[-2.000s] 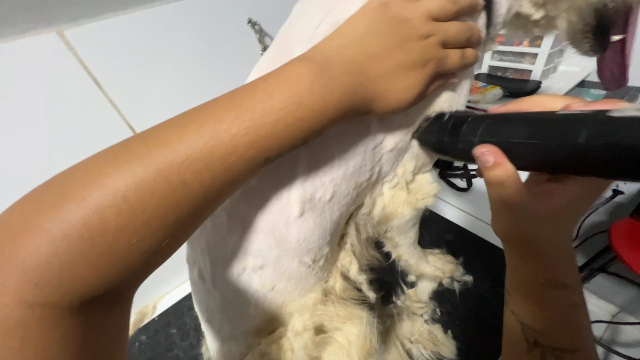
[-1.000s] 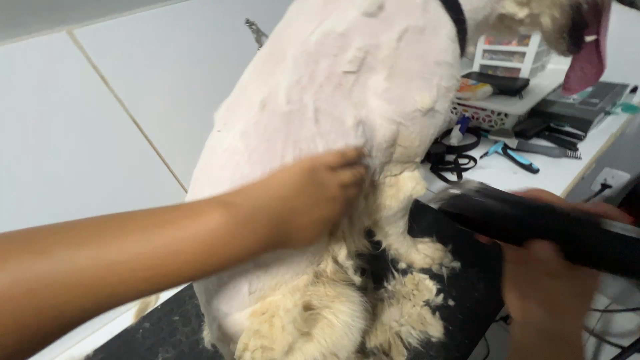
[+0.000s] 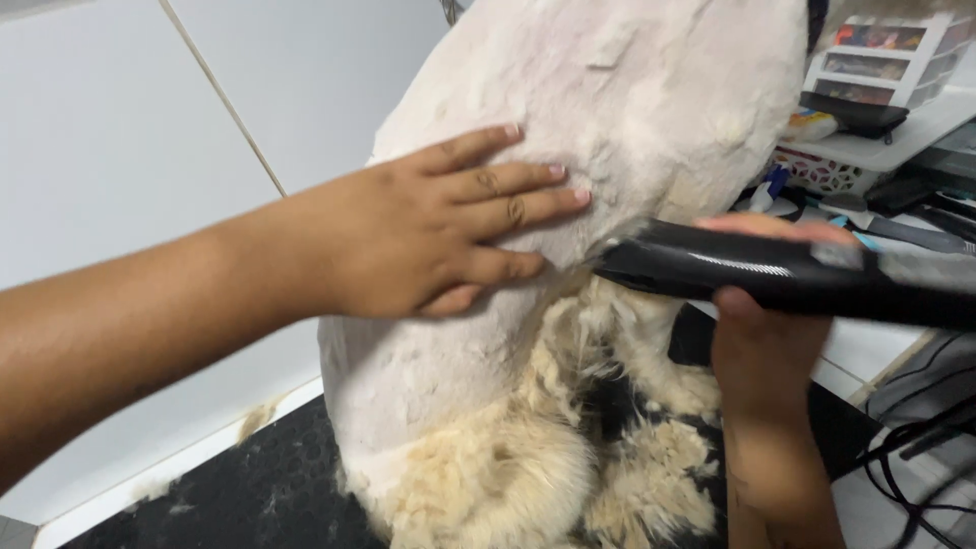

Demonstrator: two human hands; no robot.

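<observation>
A dog [image 3: 648, 99] with a closely clipped, pale body and longer cream fur on its legs is on a black textured mat [image 3: 252, 465]. My left hand [image 3: 450, 221] lies on its flank, fingers spread and holding nothing. Black electric clippers [image 3: 709, 263] are gripped in my right hand [image 3: 770, 305], their blade end against the lower side of the body, by the longer fur. Cut cream fur [image 3: 656, 480] lies on the mat between the legs. The dog's head is out of view.
White tiled wall [image 3: 137, 191] runs along the left. At the upper right, a small white drawer unit [image 3: 877, 61] stands above a white perforated basket [image 3: 823, 171], with combs and other grooming tools [image 3: 915, 229] beside it. Black cables [image 3: 915, 473] hang at the lower right.
My left hand was closer to the legs with fingers bunched; it now rests spread higher on the flank. The clippers, apart from the body one second ago, are back against it. The view is closer.
</observation>
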